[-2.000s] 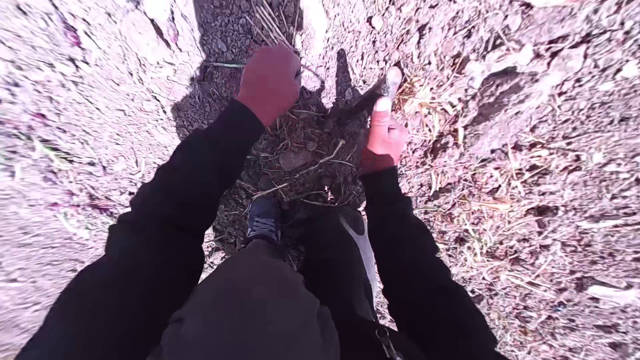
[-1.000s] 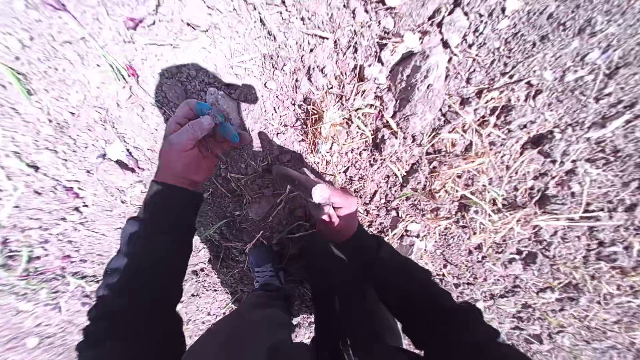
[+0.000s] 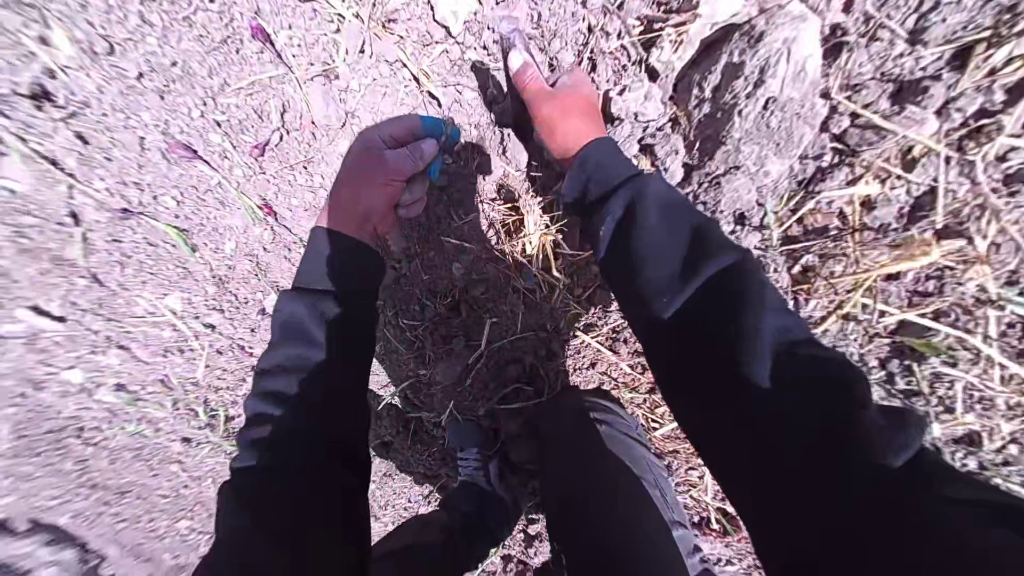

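Observation:
My left hand (image 3: 380,176) is closed on a bright blue piece of thin material (image 3: 438,136), which pokes out between thumb and fingers; what kind it is I cannot tell. Farther up and to the right, my right hand (image 3: 562,108) grips a dark, narrow tool (image 3: 512,44), its thumb laid along it and a pale end pointing up and away. Most of the tool is hidden by the hand and shadow. Below and between both hands lies dark, shaded soil (image 3: 472,320) with roots and dry stalks. A tuft of dry straw (image 3: 540,232) catches the sun below my right hand.
A large pale clod or rock (image 3: 756,104) sits at the upper right. Dry stalks (image 3: 904,264) litter the ground on the right. Thin stems with purple flower heads (image 3: 188,152) stand at the left. My shoe (image 3: 472,460) is at the lower middle.
My right hand has moved up and away from my body since one second ago. My left hand shows the blue piece now and one second ago. The view has shifted.

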